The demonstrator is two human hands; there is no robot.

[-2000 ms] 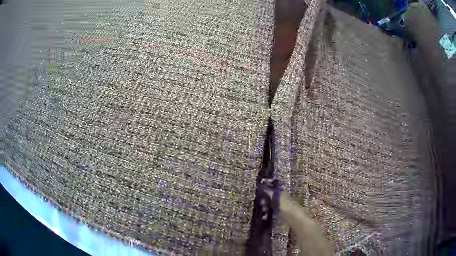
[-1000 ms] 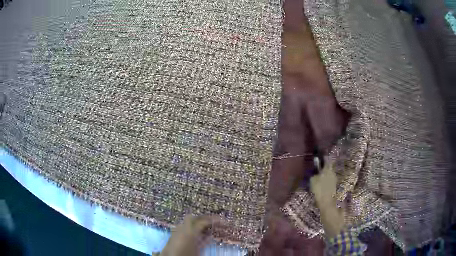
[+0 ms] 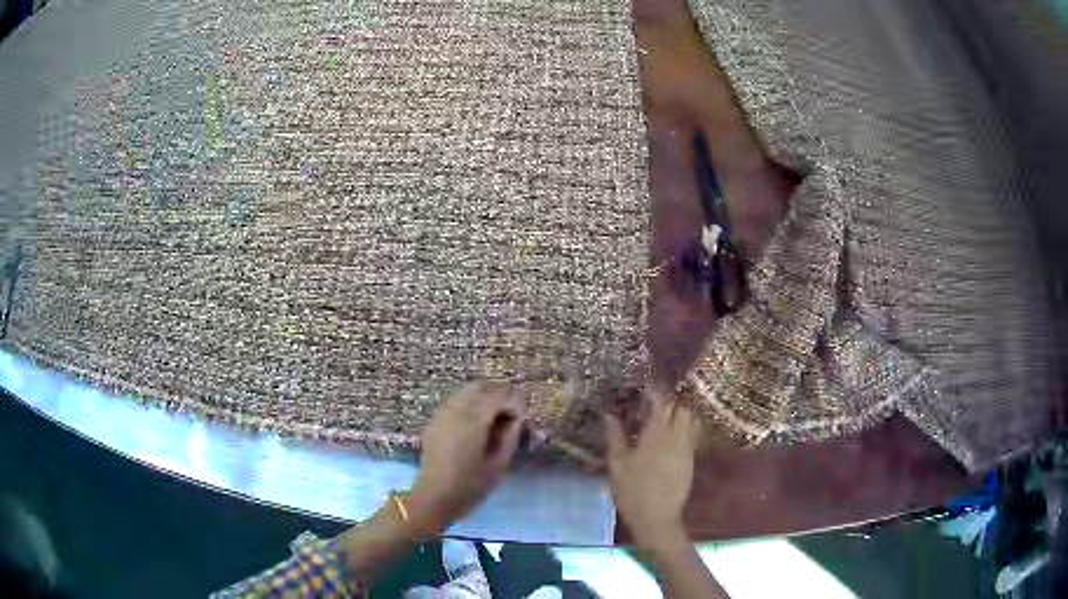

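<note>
Coarse brown-beige fabric (image 3: pixel 387 222) lies flat over the left and middle of the table. My left hand (image 3: pixel 463 456) pinches its near edge, close to the cut corner. My right hand (image 3: pixel 656 468) is at the corner itself, with thumb and fingers on the cloth; the exact grip is blurred. The fabric between my hands is slightly raised and rumpled over the white underlay paper (image 3: pixel 550 503). Black-handled shears (image 3: pixel 714 240) lie in the gap beyond my right hand, blades pointing away, with no hand on them.
The brown table top (image 3: pixel 820 474) shows in the gap and along the near right edge. More of the same fabric (image 3: pixel 808 316) lies right of the gap, its near end folded over. Dark green floor (image 3: pixel 105 480) and a shoe (image 3: pixel 466 567) show below the table edge.
My right hand has let go of the shears, left them in the gap and moved to the fabric corner. My left hand has come further into view at the near edge.
</note>
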